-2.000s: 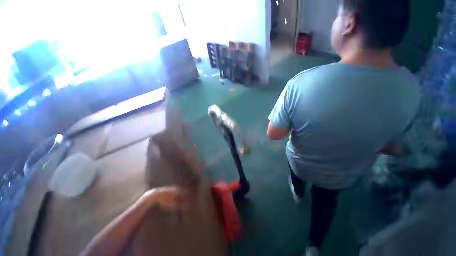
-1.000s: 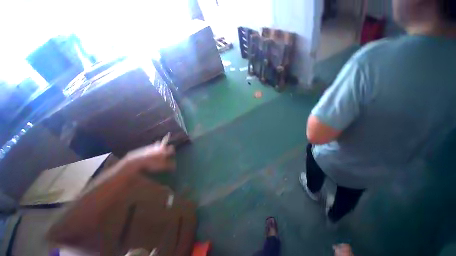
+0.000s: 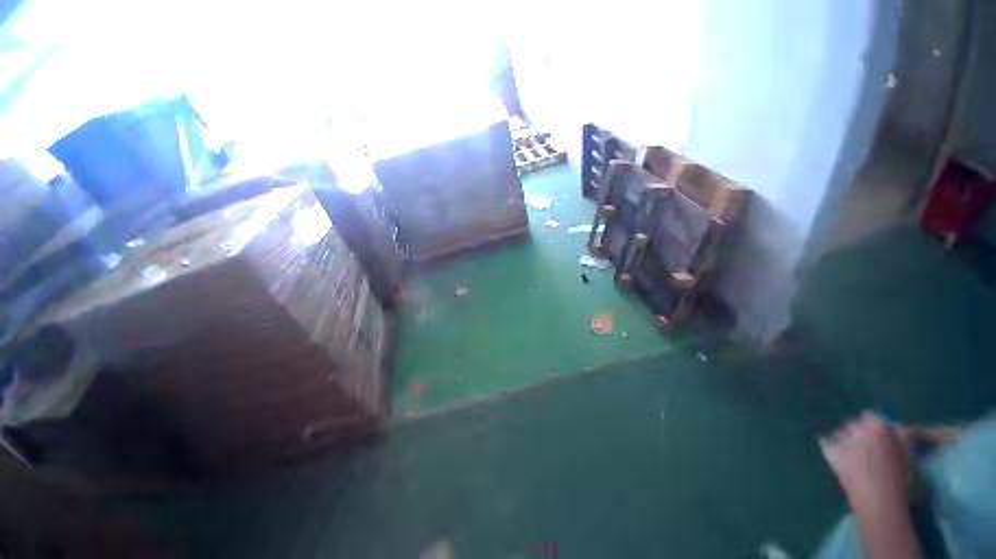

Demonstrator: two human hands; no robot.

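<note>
A bare hand [image 3: 870,453] and forearm show at the lower right, blurred, beside pale teal cloth [image 3: 975,491]. A small blue spot and a brownish strip lie by its fingers. The frame does not show clearly whether this hand is mine or the other person's, or whether it grips anything. My left hand is not in view. Nearest on the left stands a large carton stack [image 3: 317,328] in shiny clear wrap, its lower left side dark and blurred.
A second wrapped stack [image 3: 453,191] stands behind. Wooden pallets [image 3: 666,235] lean by a white wall [image 3: 759,164]. A slatted pallet [image 3: 535,151] lies further back. Scraps, including an orange-brown piece [image 3: 602,323], lie on the green floor [image 3: 513,317]. A red object [image 3: 956,202] stands far right.
The view has moved forward past the brown cartons and pallet jack. The arm over the cartons at left has left view. The person in teal has shifted to the lower right edge, mostly cut off.
</note>
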